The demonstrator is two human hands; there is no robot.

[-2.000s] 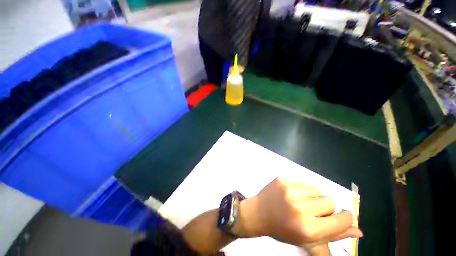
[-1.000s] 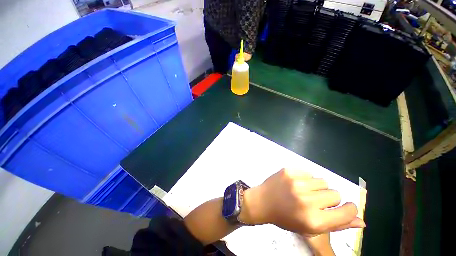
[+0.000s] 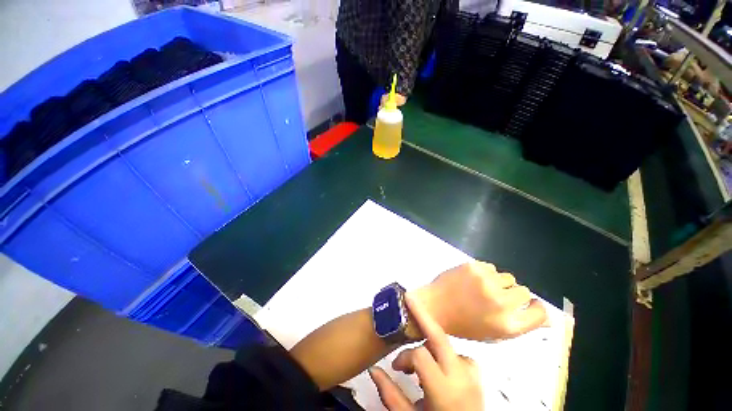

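Observation:
My left hand (image 3: 481, 302) is held palm down over the white paper sheet (image 3: 371, 241), its fingers loosely curled together. No object shows in it, though its palm side is hidden. A smartwatch (image 3: 388, 311) with a lit dark face is on my left wrist. My right hand (image 3: 441, 377) is at the bottom edge, partly cut off. Its index finger reaches the hand-side edge of the watch, its thumb is apart, and it holds nothing visible. The sheet lies on the dark green bench (image 3: 297, 210) with tape at its corners.
A squeeze bottle (image 3: 388, 135) with yellow liquid stands at the bench's far edge. A large blue crate (image 3: 233, 132) with black pieces is at left. Black tray stacks (image 3: 602, 120) are at far right. A person (image 3: 381, 40) stands beyond, near a red object (image 3: 331, 140).
My right hand has come out from beneath my left hand and its index finger is now at the watch. The watch face now shows lit characters. My left hand has shifted slightly up.

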